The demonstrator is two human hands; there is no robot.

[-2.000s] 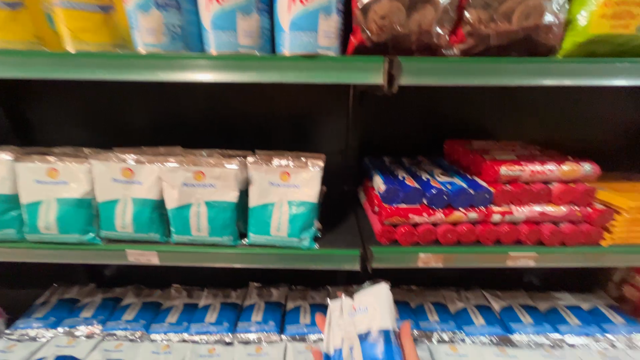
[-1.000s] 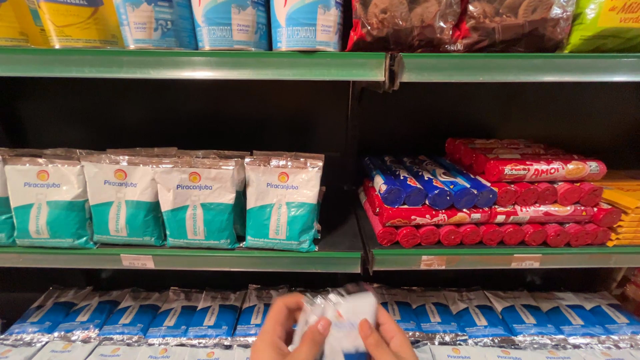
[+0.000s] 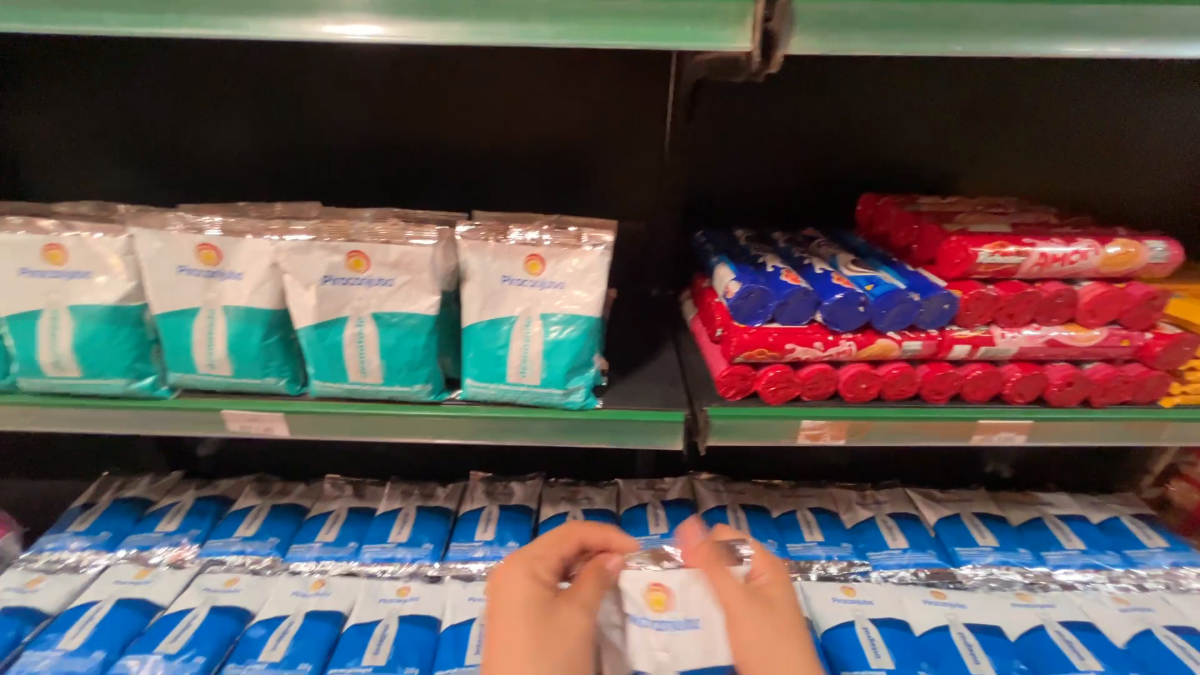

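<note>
A white and blue Piracanjuba milk powder pouch (image 3: 670,614) is held upright by its silvery top edge at the bottom centre. My left hand (image 3: 553,595) pinches its upper left corner between thumb and fingers. At the upper right, my right hand (image 3: 750,595) grips the same edge, thumb in front. The pouch's lower part is cut off by the frame. Behind and around both hands lie rows of similar blue and white pouches (image 3: 394,623) on the lower shelf. Above them, white and teal pouches (image 3: 530,319) stand upright on the middle shelf.
Stacked red biscuit rolls (image 3: 937,347) with blue biscuit rolls (image 3: 825,281) on top sit on the right middle shelf. Yellow packets (image 3: 1186,366) are at its far right. Green-edged shelf fronts (image 3: 562,429) cross the view, with another shelf edge (image 3: 375,23) overhead.
Both hands have risen in view with the pouch, which now shows its printed front upright. Two seconds ago it was tilted at the bottom edge. The view has shifted somewhat downward.
</note>
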